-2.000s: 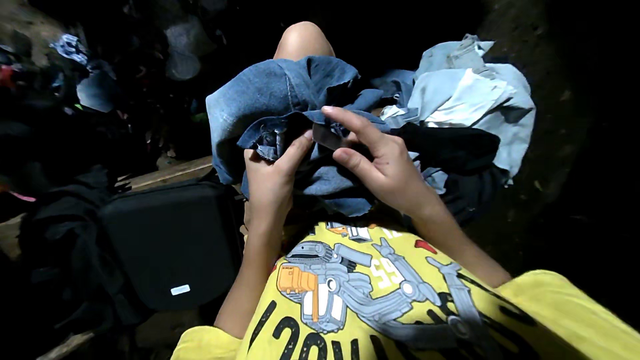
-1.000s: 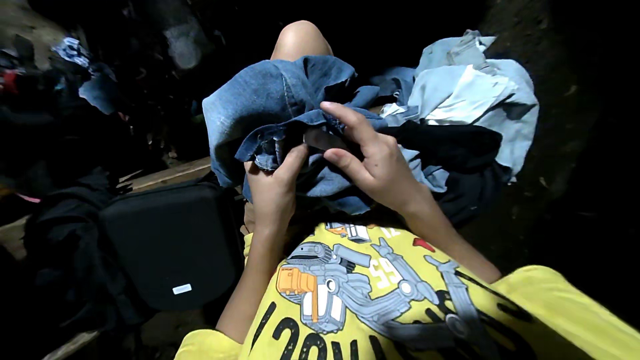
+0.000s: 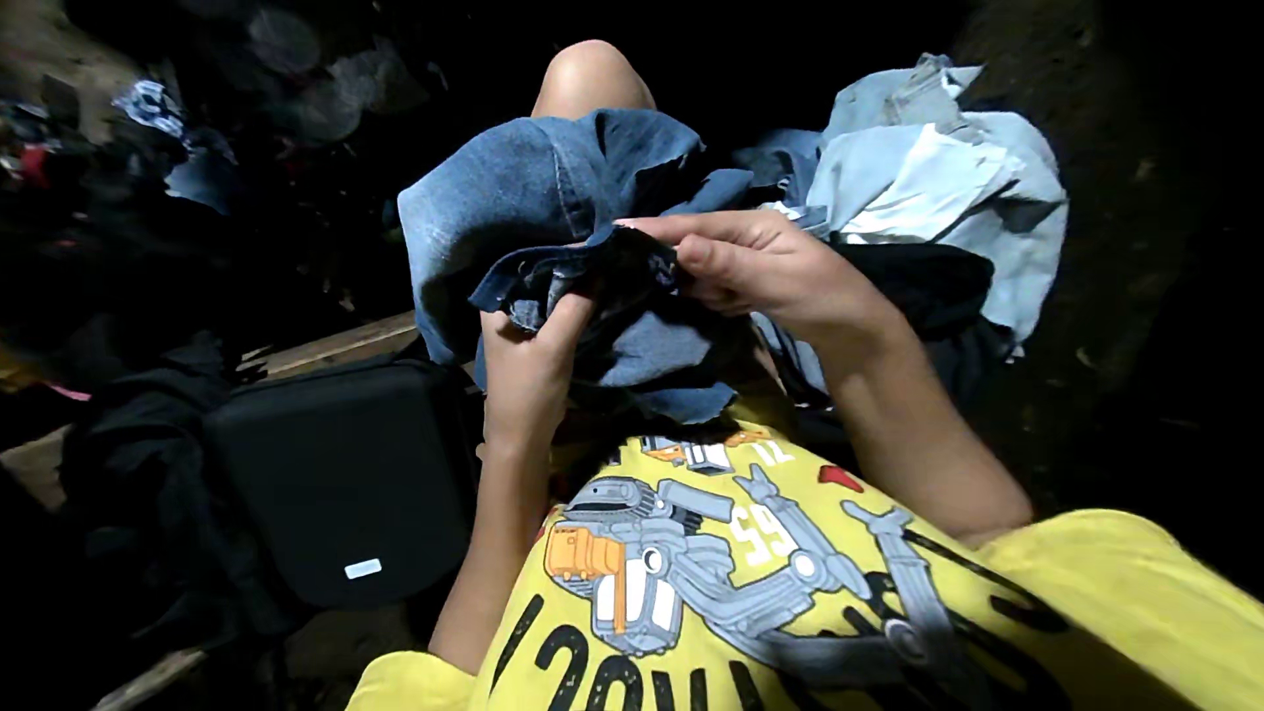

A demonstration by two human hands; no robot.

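Note:
A blue denim garment (image 3: 504, 197) lies bunched over my lap, below a bare knee (image 3: 594, 79). My left hand (image 3: 533, 346) is closed on a dark folded edge of the denim, its thumb pressing the cloth. My right hand (image 3: 755, 262) pinches the same edge farther right, index finger extended along it and thumb beside it. Dark cloth hangs between the two hands. Whether the right hand also holds some small object is hidden by its fingers and the shadow.
A pile of light blue denim (image 3: 1027, 168) lies at the right, with black cloth (image 3: 918, 286) beside it. At the lower left sits a black case (image 3: 341, 484) near a wooden board (image 3: 336, 346). Scattered cloth (image 3: 153, 107) is at the far upper left in dim light.
My right hand has turned, and its fingers now close on the denim edge. The dark flat thing seen earlier between its thumb and index finger no longer shows.

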